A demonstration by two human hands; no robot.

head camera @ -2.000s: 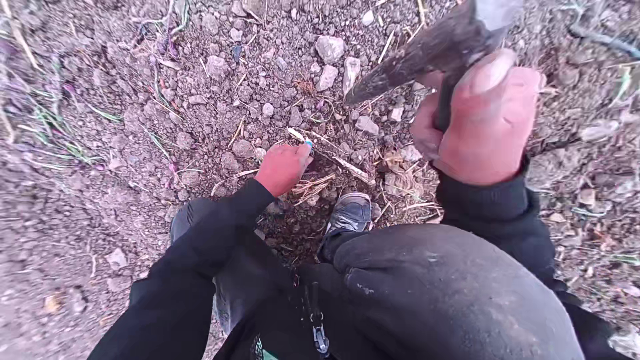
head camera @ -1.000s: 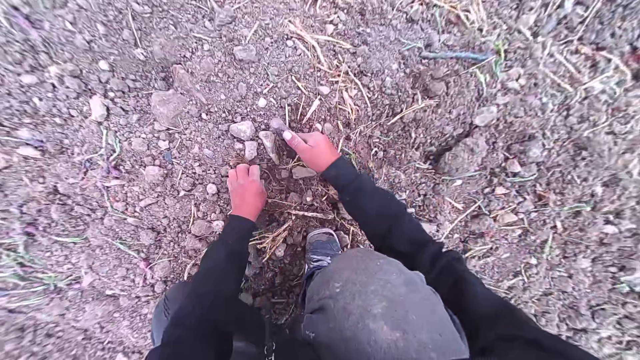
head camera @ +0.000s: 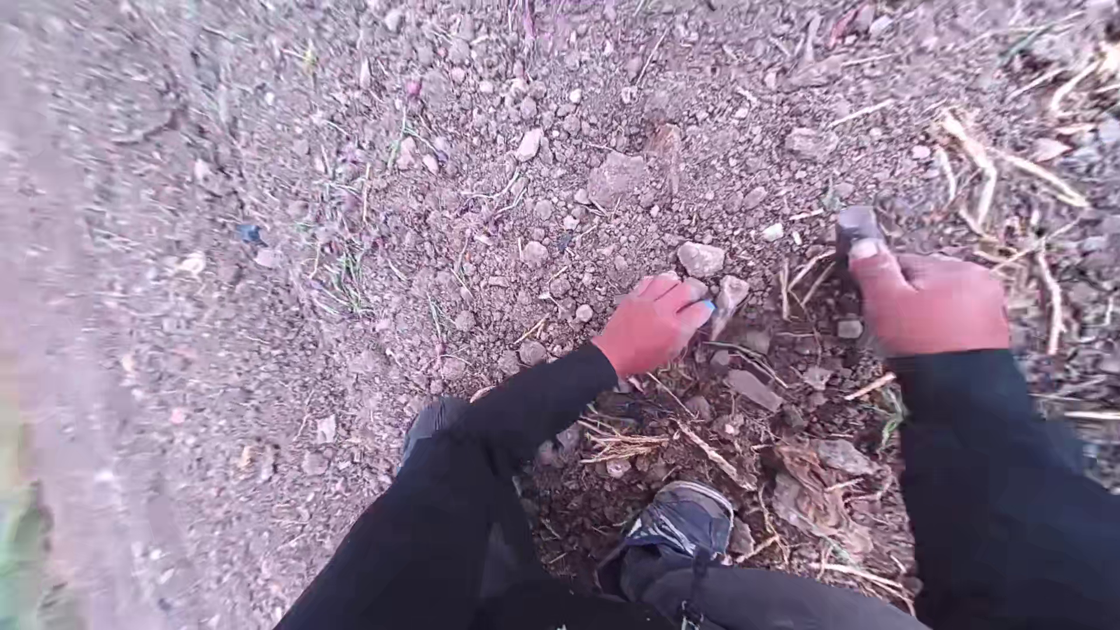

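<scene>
My left hand (head camera: 656,322) is low over the soil, its fingers bent down beside a pale stone (head camera: 701,259) and an upright-looking flat stone (head camera: 729,302). A small blue spot shows at its fingertips; whether anything is pinched there is hidden. To the right, my right hand (head camera: 936,302) is closed around the dark handle (head camera: 857,226) of a hand tool, with the thumb lying along its end. The rest of the tool is hidden behind the hand, and the view is somewhat blurred.
Stony, crumbly soil (head camera: 542,210) surrounds the hands. Dry stalks (head camera: 976,166) lie at the upper right and more straw (head camera: 623,444) below my left hand. My shoe (head camera: 687,521) stands on darker soil with stones. A green plant tuft (head camera: 348,280) is at the left.
Two seconds ago my right hand held the tool raised, its long head showing; it is now lower. Since one second ago my hands have moved farther apart. The view has shifted.
</scene>
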